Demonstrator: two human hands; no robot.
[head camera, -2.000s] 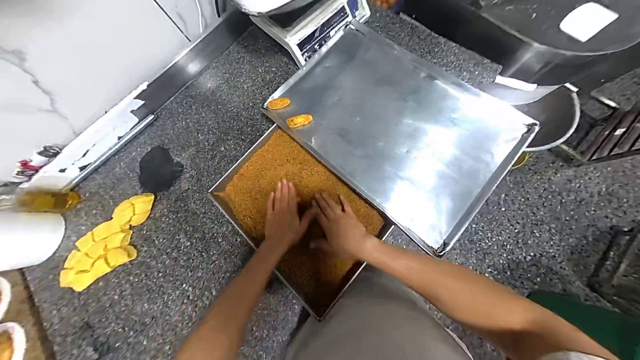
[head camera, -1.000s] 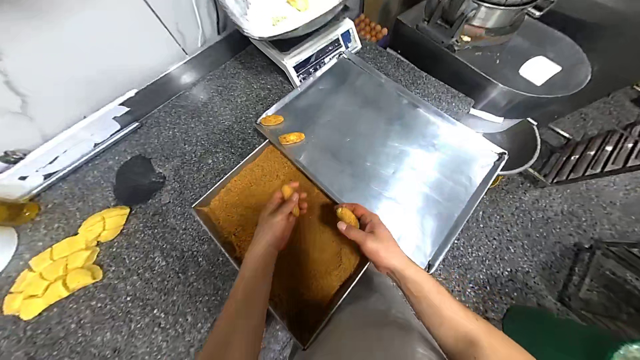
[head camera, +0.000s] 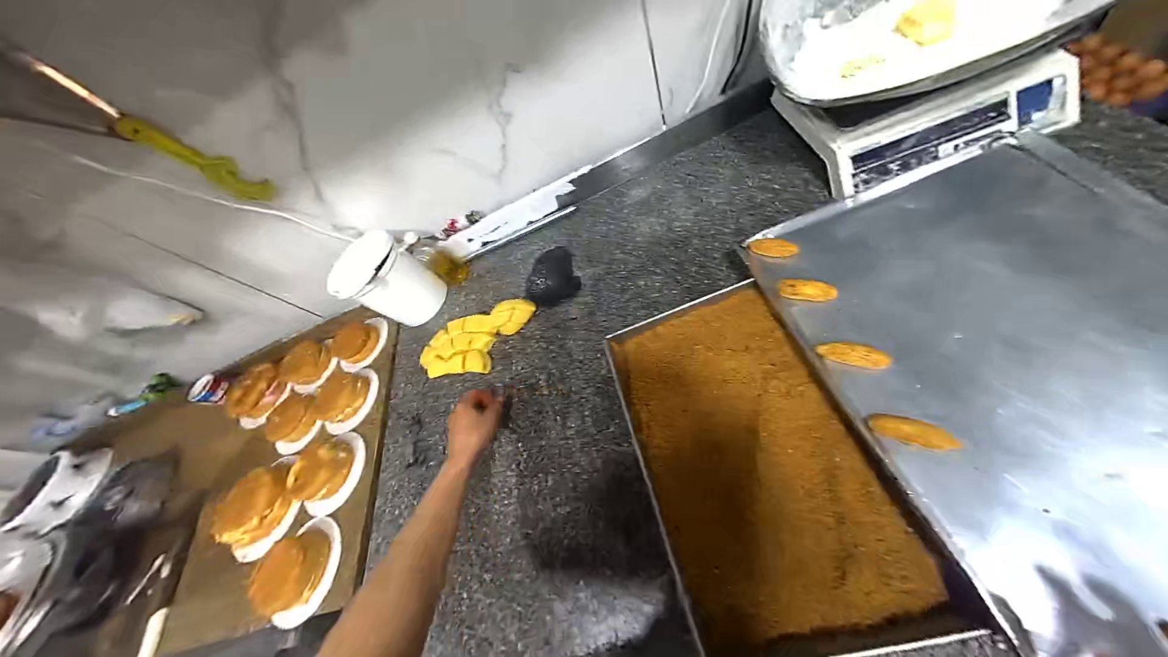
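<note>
My left hand (head camera: 476, 424) is over the speckled counter, just below the yellow dough pieces (head camera: 461, 345), its fingers curled; whether anything is in them is hidden. My right hand is out of view. A rectangular metal tray of orange-brown crumbs (head camera: 776, 456) lies to the right of my left hand. Overlapping its edge is a large metal baking sheet (head camera: 1013, 338), where several flat, crumb-coated oval pieces (head camera: 853, 355) form a row along the near left edge. A crumpled black thing (head camera: 553, 276) rests beside the dough.
White plates with orange-brown food (head camera: 319, 470) fill a brown board at left. A white container (head camera: 388, 278) and a small vessel of yellow liquid (head camera: 447, 266) stand by the wall. A digital scale (head camera: 940, 128) with a floury pan is behind the sheet; a yellow-handled tool (head camera: 196, 160) hangs upper left.
My left hand has moved left, away from the crumb tray. My right hand has left the view. More coated pieces lie on the baking sheet. The view has swung left.
</note>
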